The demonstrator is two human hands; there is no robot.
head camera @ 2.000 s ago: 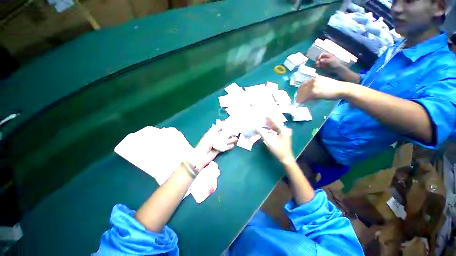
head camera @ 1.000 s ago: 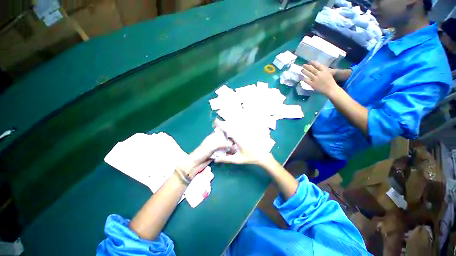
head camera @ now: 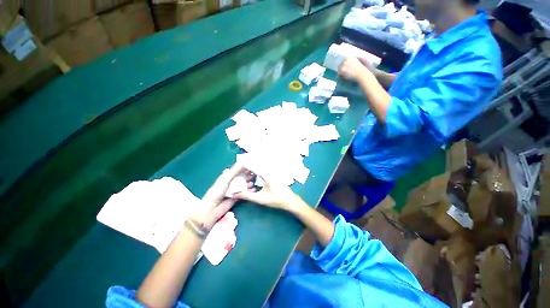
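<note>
A heap of small white leaflets (head camera: 274,135) lies on the green bench top (head camera: 259,240). My left hand (head camera: 224,189) and my right hand (head camera: 268,194) meet at the near edge of the heap. Both are closed around a small white leaflet bundle (head camera: 237,185), partly hidden by the fingers. Flat white cartons (head camera: 148,210) lie fanned to the left of my left forearm. A carton with red marks (head camera: 218,240) lies under and beside my left wrist.
Small white bundles (head camera: 322,89), a yellow ring (head camera: 295,86) and a white carton stack (head camera: 353,55) are farther up the bench. A person in a blue smock (head camera: 434,90) works at the right. A blue stool (head camera: 368,201) and crumpled brown cardboard (head camera: 434,207) are below.
The view has shifted right. My right hand has come from the heap to my left hand, and both now hold the bundle. The other person's hands have moved from the small bundles to the carton stack.
</note>
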